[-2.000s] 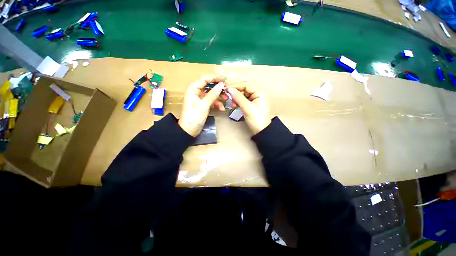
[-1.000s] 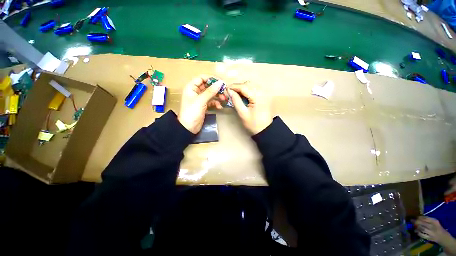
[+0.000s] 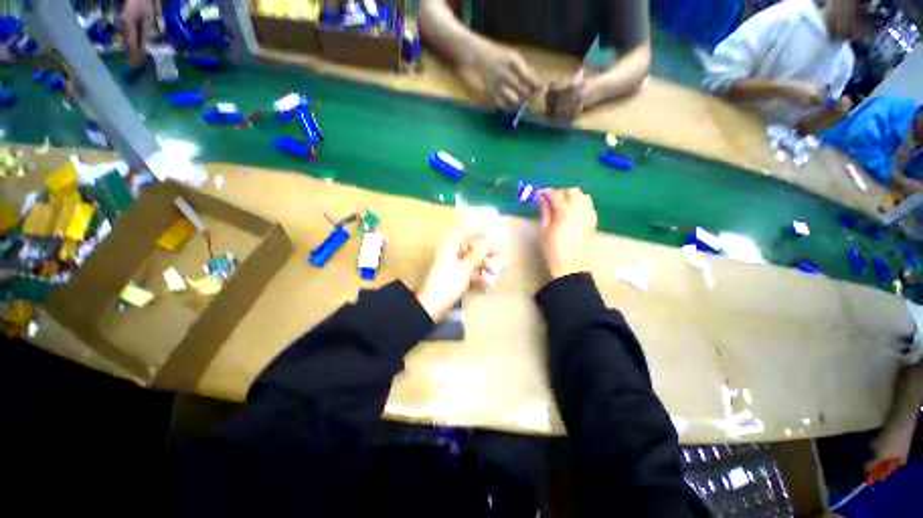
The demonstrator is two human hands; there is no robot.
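Note:
My right hand (image 3: 569,235) is stretched over the green belt's near edge. Its fingertips are at the right end of a blue battery pack (image 3: 527,192); blur hides whether they grip it. My left hand (image 3: 455,273) is over the bench with fingers bent together on a small pale piece (image 3: 491,271), blurred, its kind unclear. A dark flat pad (image 3: 448,324) lies partly under my left hand and sleeve. Left of my hands lie a blue pack (image 3: 329,246) and a white-faced pack (image 3: 371,255), with a small green board (image 3: 369,221) and leads above them.
A cardboard box (image 3: 218,319) with yellow, white and green pieces stands left, beside heaped yellow pieces (image 3: 76,218). Blue packs are scattered on the green belt (image 3: 374,137). People's hands (image 3: 506,79) work opposite. White scraps (image 3: 635,273) lie right. A dark tray (image 3: 724,481) is low right.
The view has tilted up, showing people across the belt. My hands have parted; the right has moved forward to the belt, where a blue pack now shows at its fingertips.

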